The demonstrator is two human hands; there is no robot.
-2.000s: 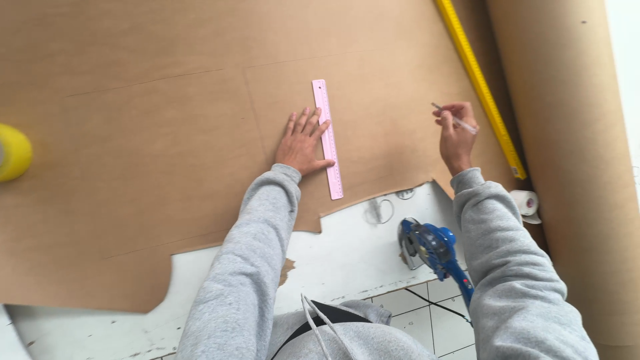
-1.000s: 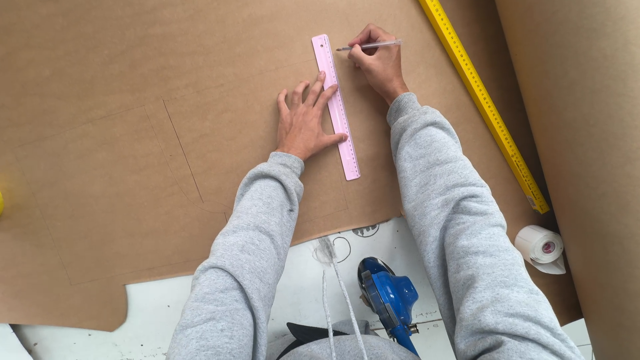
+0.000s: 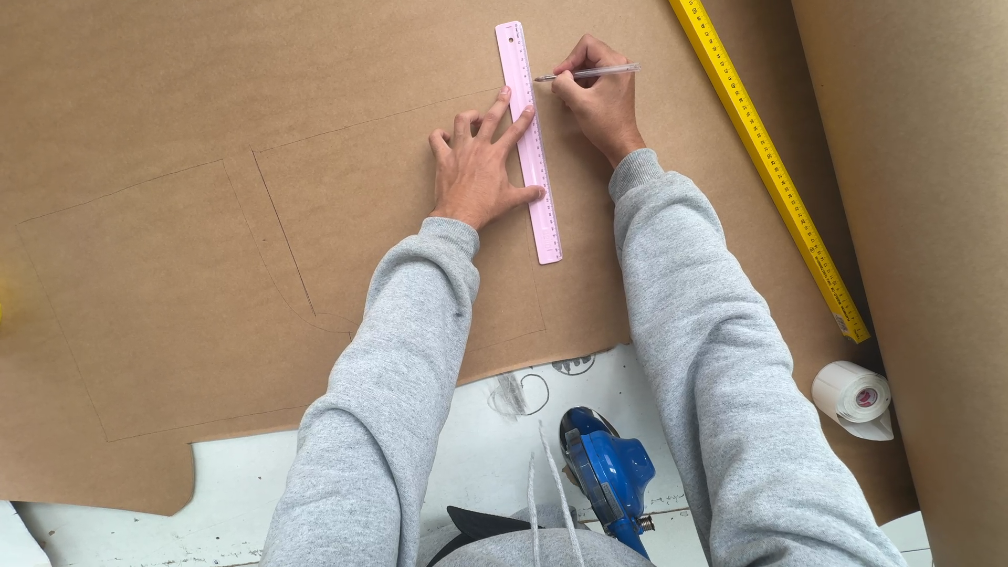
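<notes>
A pink plastic ruler point(image 3: 540, 169) lies nearly upright in the view on a large sheet of brown kraft paper point(image 3: 378, 71). My left hand point(image 3: 479, 165) presses on it with spread fingers and the thumb near its lower half. To the right of the ruler, my right hand point(image 3: 602, 94) holds a clear ballpoint pen point(image 3: 618, 70), its tip close to the ruler's right edge near the upper part. Thin drawn lines on the paper form outlines to the left of my left hand and behind the ruler.
A yellow measuring rule point(image 3: 768, 161) lies at the right beside a big roll of brown paper point(image 3: 921, 205). Below it sits a white tape roll point(image 3: 854, 394). A blue power cutter point(image 3: 610, 472) stands on the white table point(image 3: 236, 480) near my body. Something yellow shows at the left edge.
My right hand has moved left from near the yellow rule to beside the pink ruler, bringing the pen along. My left hand stays on the ruler. The view has shifted.
</notes>
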